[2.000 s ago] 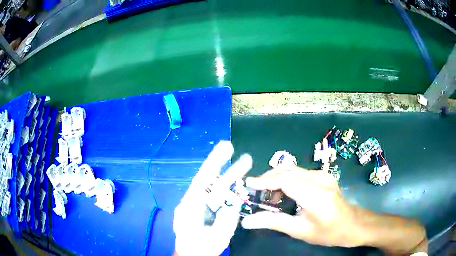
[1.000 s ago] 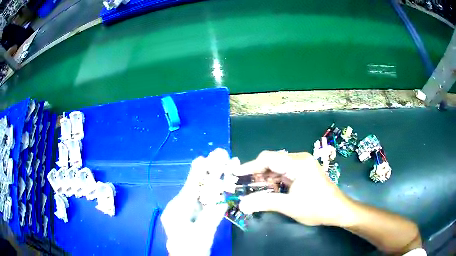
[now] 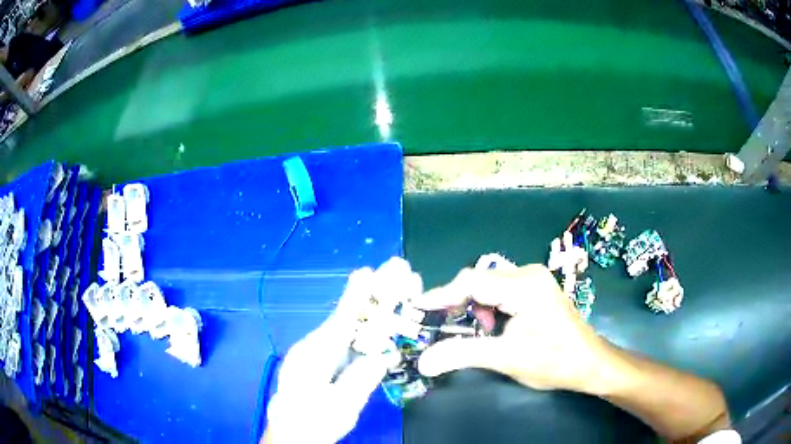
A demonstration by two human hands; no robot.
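Observation:
My left hand (image 3: 325, 373), in a white glove, holds a white piece with a green circuit board (image 3: 404, 381) hanging below it, over the right edge of the blue sheet. The white piece is overexposed against the glove, so its shape is hard to tell. My right hand (image 3: 538, 334), bare, meets it from the right, with thumb and fingers closed around a dark part with reddish patches and a thin pale strip (image 3: 455, 329). A small white piece (image 3: 493, 260) shows just behind my right hand's fingers, mostly hidden.
Wired circuit boards (image 3: 644, 252) lie on the dark green mat (image 3: 694, 364). White housings (image 3: 124, 305) stand on the blue sheet (image 3: 217, 225), beside stacked blue layers (image 3: 61, 286) at far left. A light-blue band (image 3: 299, 186) with a cord lies there. A green belt (image 3: 520, 87) runs behind.
Both hands stay together at the same spot. The hanging circuit board has come into view below the left fingers and now hangs slightly further left than a second ago.

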